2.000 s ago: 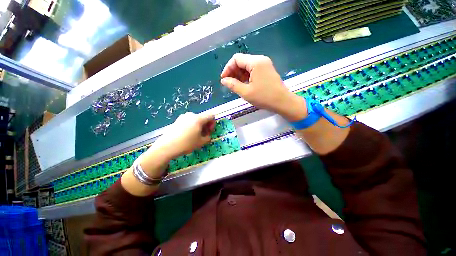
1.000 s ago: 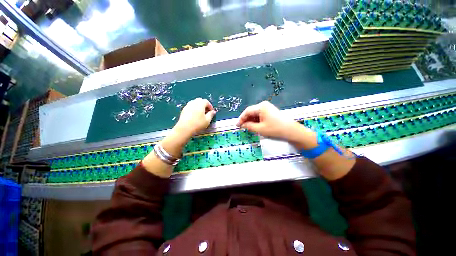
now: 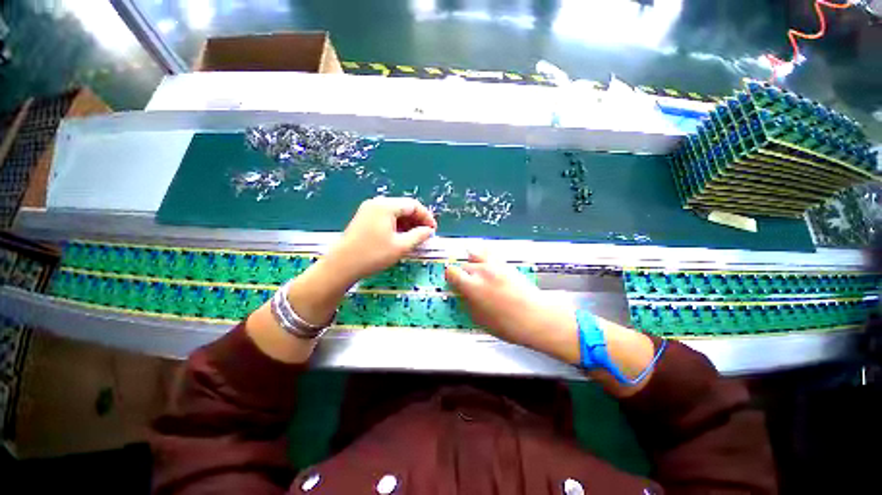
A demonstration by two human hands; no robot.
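Observation:
My left hand [image 3: 385, 235] is above the rear edge of the panel, thumb and forefinger together; any tiny part between them cannot be made out. My right hand [image 3: 491, 298] is low over the middle circuit board panel [image 3: 387, 309], fingers bent onto its rear row; its fingertips' contents are too small to tell. The green panel carries blue parts in two rows. Silvery leaded components [image 3: 484, 205] lie scattered on the green mat [image 3: 387, 160] behind my hands, with a denser heap further left. Dark leaded components [image 3: 578, 182] lie to their right.
Another panel [image 3: 754, 317] lies on the conveyor rails [image 3: 571, 360] at right, past a gap. A tall stack of panels [image 3: 764, 169] stands on the mat at right, a pale paper label [image 3: 732, 221] at its foot. A cardboard box [image 3: 266, 53] is behind at left.
The view has turned and shifted. My right hand has come down from above the mat to the panel's rear row. My left hand's thumb and forefinger now show pinched near the rear rail.

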